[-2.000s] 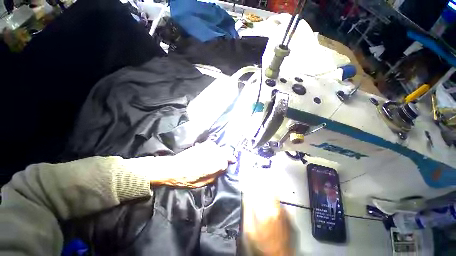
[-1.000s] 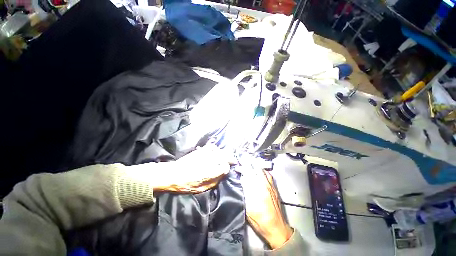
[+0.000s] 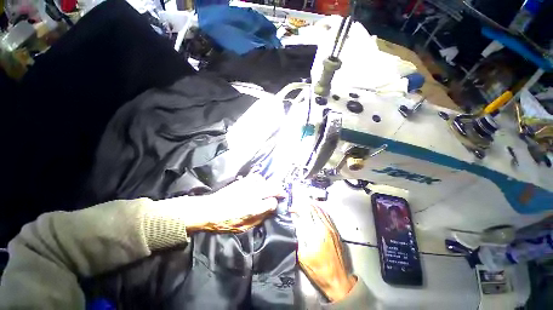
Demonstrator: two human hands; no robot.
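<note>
The shiny black-grey lining fabric lies wrinkled left of the needle and drapes towards me. The matte black shell fabric spreads at the far left. My left hand presses on the lining, fingertips close to the presser foot and needle. My right hand lies on the machine bed at the cloth's right edge, fingertips just in front of the foot. Lamp glare washes out both hands' fingertips and the seam, so the exact finger hold is hard to see. The white sewing machine stands to the right.
A smartphone with a lit screen lies on the bed right of my right hand. Black looped handles lie behind it. Blue cloth is heaped behind the machine. A small blue thing shows at the bottom left.
My right hand, blurred and lower two seconds ago, came up to the cloth near the foot and has stayed there. My left hand has barely moved. The view has shifted slightly.
</note>
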